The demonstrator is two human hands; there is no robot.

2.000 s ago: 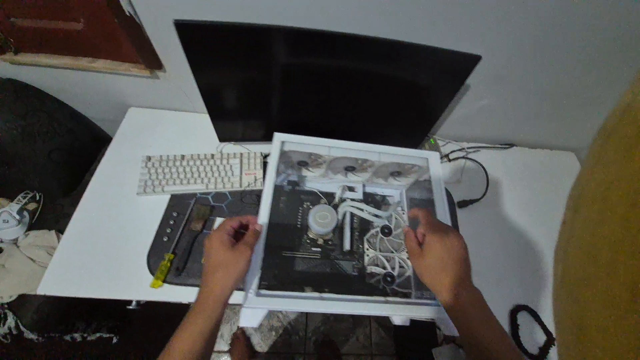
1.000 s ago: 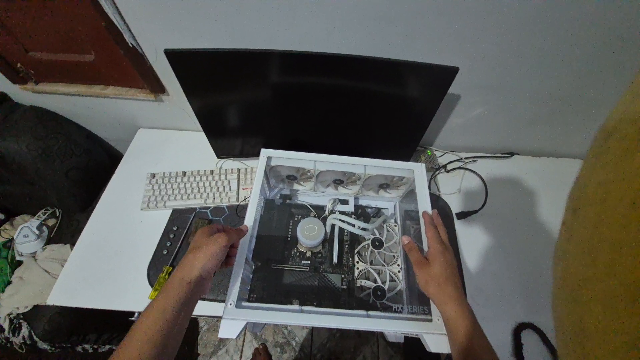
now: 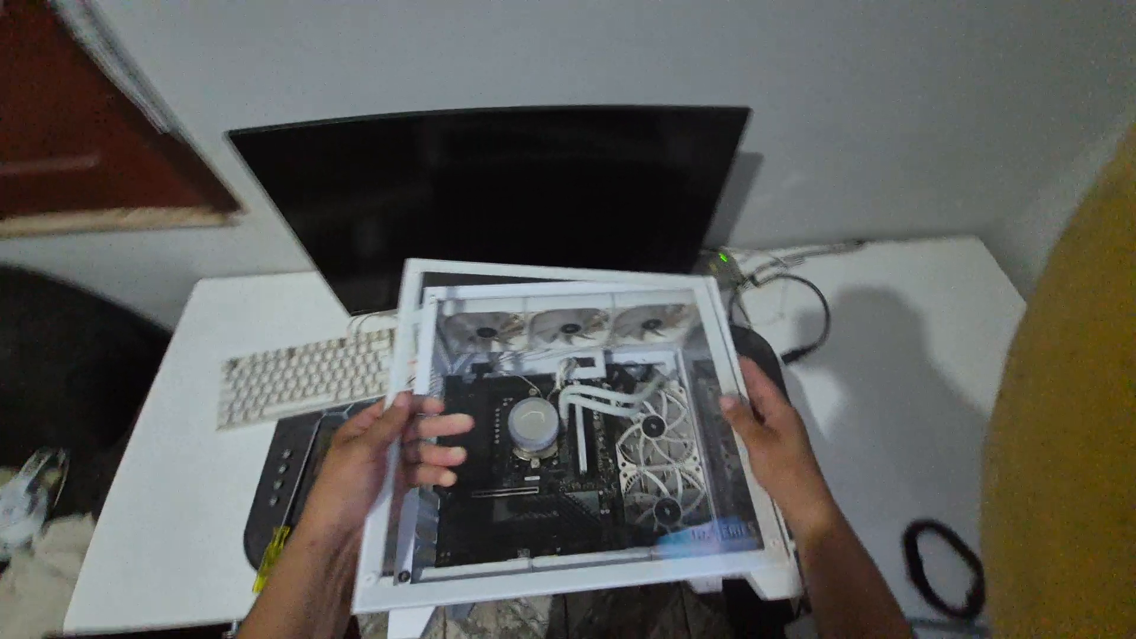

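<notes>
A white-framed glass side panel (image 3: pixel 559 593) is held between my two hands, lifted off and tilted over a white computer case (image 3: pixel 777 577) lying on its side. My left hand (image 3: pixel 382 448) grips the panel's left edge, its fingers showing through the glass. My right hand (image 3: pixel 770 435) grips the right edge, thumb on top. Through the glass, a round white cooler pump (image 3: pixel 533 424) with white tubes sits on the black motherboard (image 3: pixel 479 524). Three fans (image 3: pixel 571 328) line the far side, and more white fans (image 3: pixel 654 426) are at the right.
A black monitor (image 3: pixel 515 195) stands behind the case. A white keyboard (image 3: pixel 302 377) and a dark mat (image 3: pixel 280 470) with a yellow-handled tool (image 3: pixel 271 559) lie at the left. Cables (image 3: pixel 825 311) lie at the back right; a black loop (image 3: pixel 942 568) is at lower right.
The glass panel, flush on the case one second ago, is now raised and skewed above it. My left hand has gone from beside the case to gripping the panel; my right hand now grips it too.
</notes>
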